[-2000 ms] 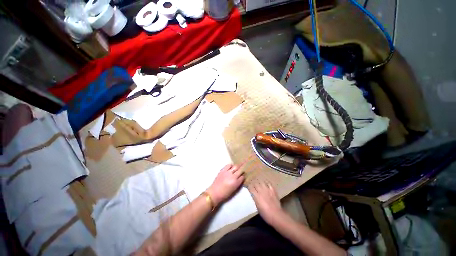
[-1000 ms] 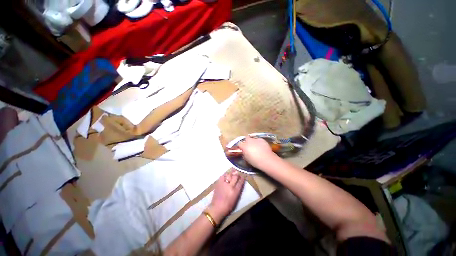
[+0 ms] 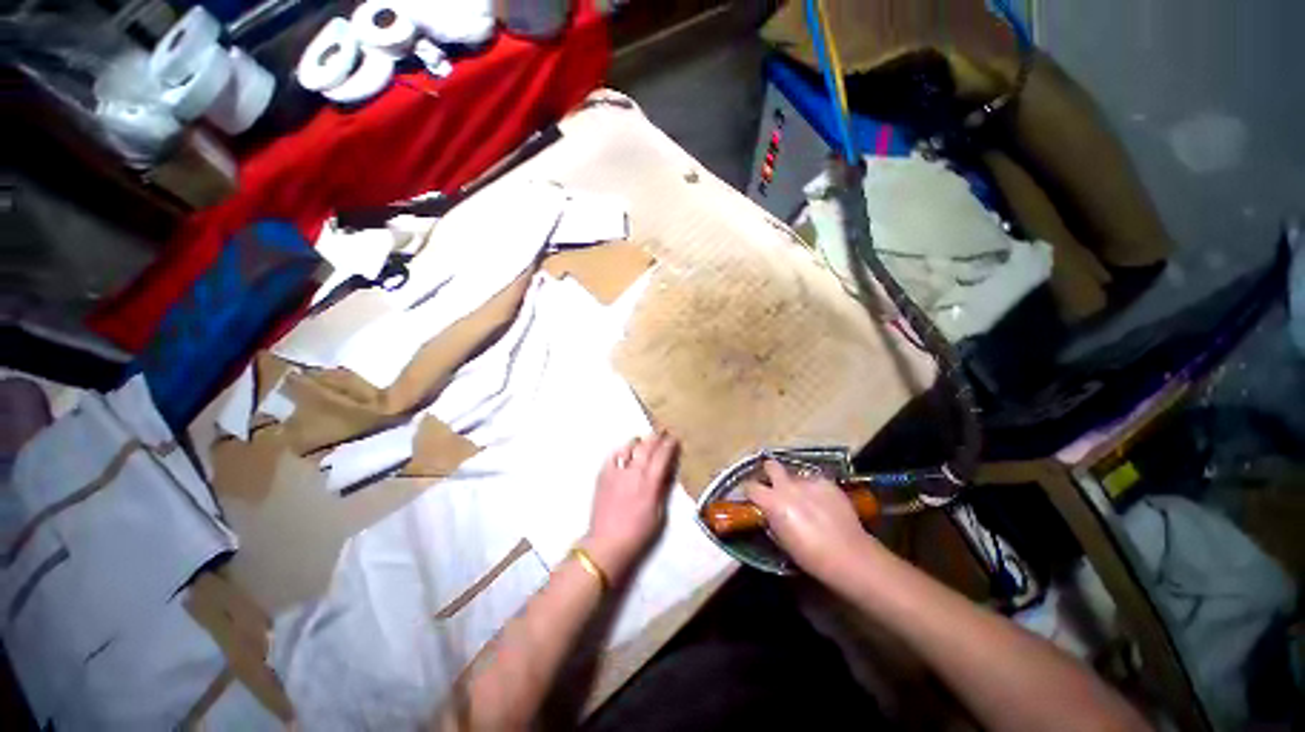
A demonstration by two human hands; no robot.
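The steam iron [image 3: 737, 518] sits at the front right edge of the beige pressing pad, its tip pointing left. My right hand [image 3: 804, 512] is closed around its orange-brown wooden handle. My left hand [image 3: 633, 493] lies flat, fingers together, on the right edge of a white garment panel [image 3: 551, 429], left of the iron. The panel spreads towards the lower left, with a short tan strip [image 3: 484, 578] on it. A crumpled heap of white-and-tan panels [image 3: 415, 322] lies behind it. My left forearm hides part of the panel.
A stack of white panels [image 3: 108, 572] lies at left. A blue patterned bundle [image 3: 222, 318], red cloth [image 3: 387, 157] and white rolls [image 3: 351, 57] are at the back. The iron's dark hose [image 3: 916, 322] curves up at right beside a pale cloth bundle [image 3: 930, 243]. An open box stands below right.
My right hand first lay on the cloth, then took hold of the iron. The iron is now nearer the front edge. My left hand has moved up slightly along the panel's edge.
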